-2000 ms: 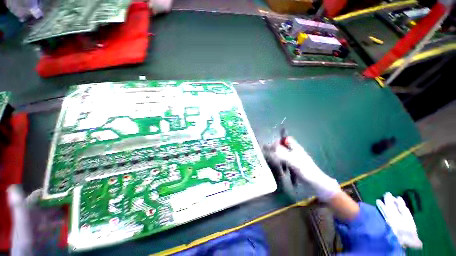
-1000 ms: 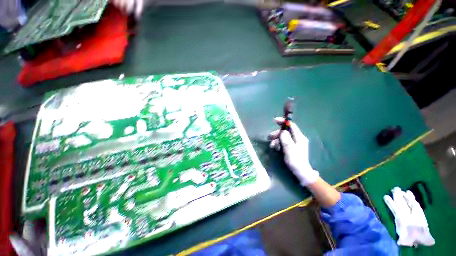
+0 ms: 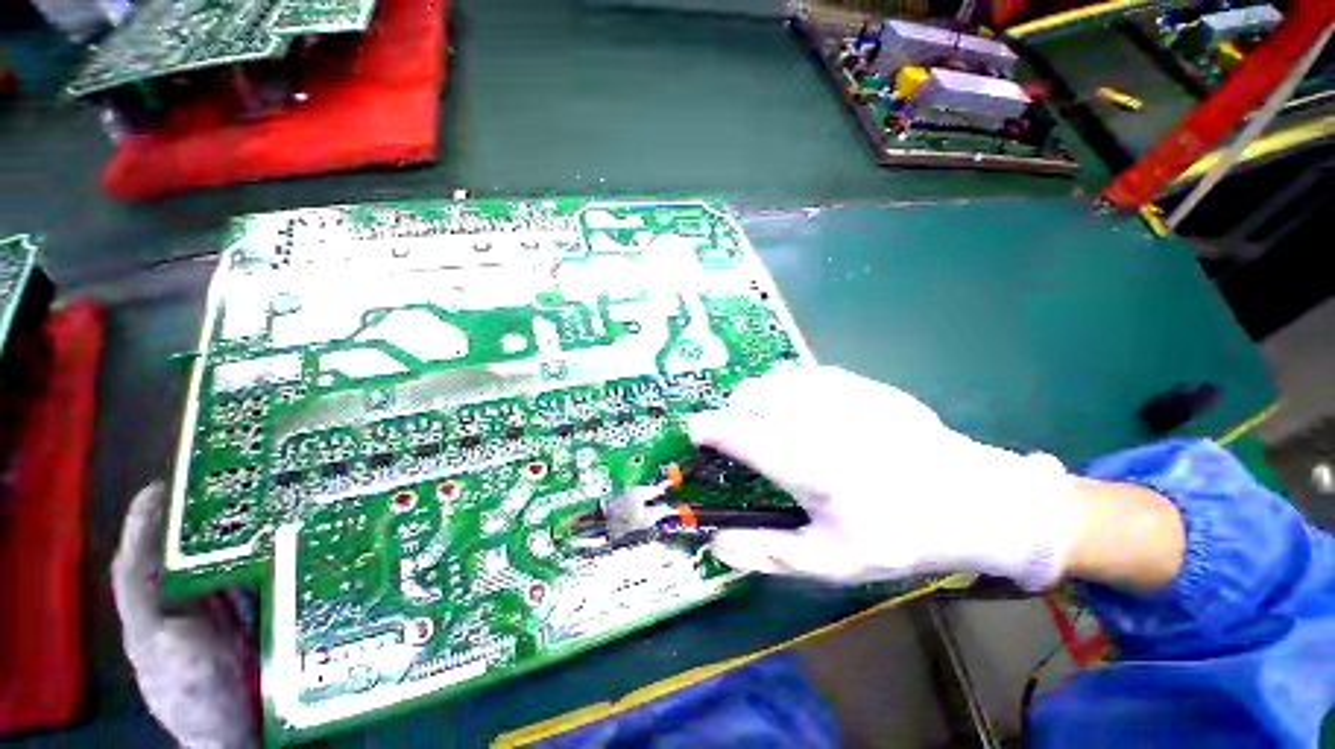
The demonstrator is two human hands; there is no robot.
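A large green circuit board [image 3: 483, 329], solder side up with a pale border, lies tilted in front of me. My right hand [image 3: 864, 476], in a white glove, holds diagonal cutters [image 3: 637, 512] with orange parts and black handles. The short metal jaws are over the lower middle of the board, at its surface. My left hand [image 3: 183, 629], gloved, is at the board's lower left edge, with its fingers partly hidden beneath the board; it seems to hold that edge.
Another green board [image 3: 220, 44] sits on a red pad [image 3: 366, 125] at the far left. A second red pad [image 3: 51, 512] is at the left edge. A component-side-up board [image 3: 952, 95] stands far right. A small black object [image 3: 1179, 405] lies near the right edge.
My right hand with the cutters has moved left from the mat onto the board. The view has shifted. My left hand shows more at the board's left edge. The spare gloves are out of sight.
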